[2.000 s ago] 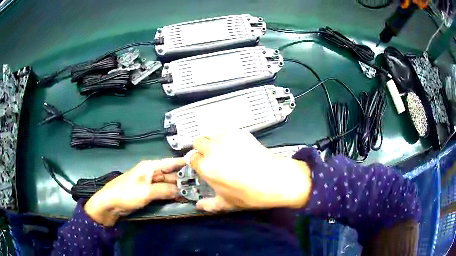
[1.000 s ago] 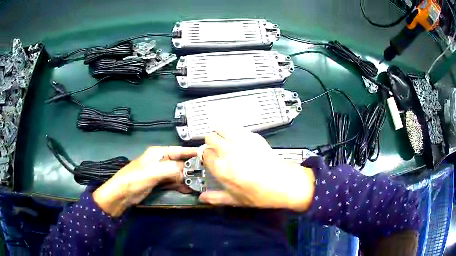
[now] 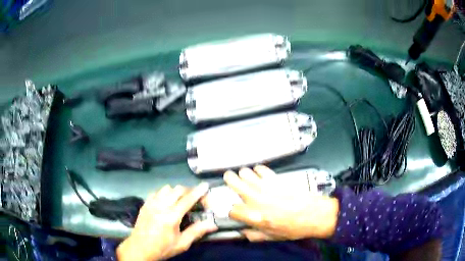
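Note:
The nearest light-grey power adapter (image 3: 301,184) lies along the bench's front edge. My right hand (image 3: 278,206) rests over its body, fingers spread on top. My left hand (image 3: 168,222) is at its left end, fingers and thumb around the end where the cable enters; an end cap there is mostly hidden. A black output cable bundle (image 3: 116,209) lies left of my left hand. Three more power adapters lie behind in a row, the closest one (image 3: 244,142) just beyond my fingers. The picture is blurred.
A tray of grey end caps (image 3: 24,148) stands at the left. Loose end caps (image 3: 162,90) lie on cable bundles. At the right are cord bundles (image 3: 400,140), a screw dish (image 3: 446,133), a white block (image 3: 425,116), another end-cap tray (image 3: 455,92) and a hanging orange-black electric screwdriver (image 3: 427,31).
The view has shifted, so the bench things appear lower and further right. My left hand's fingers have moved onto the adapter's left end, and my right hand has flattened over its body.

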